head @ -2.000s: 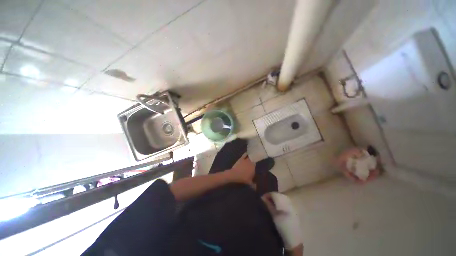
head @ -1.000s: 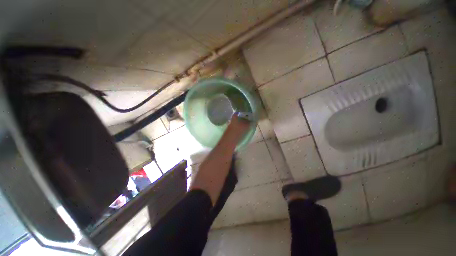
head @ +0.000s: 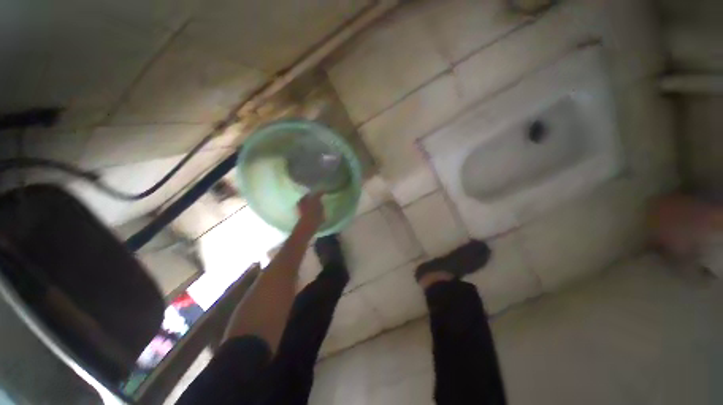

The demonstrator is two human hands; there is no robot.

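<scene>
The round green bucket [head: 262, 186] stands on the tiled floor, left of centre. My bare left hand [head: 311, 209] reaches down into it and is closed at the handle end of a pale round dipper [head: 315, 164]. The dipper lies inside the bucket near its far side. Blur hides the fingers' detail and how full the bucket is. My right hand is out of the picture.
A white squat toilet pan [head: 523, 158] is set in the floor to the right. A dark sink underside [head: 75, 277] and a black hose [head: 131, 194] are at left. A blurred pink waste basket [head: 682, 225] is at the right edge. My feet stand below the bucket and pan.
The view has shifted, so the bucket and toilet pan appear further left. The dipper has moved within the bucket, with my left hand still at it. My right hand, seen two seconds ago, is gone from view.
</scene>
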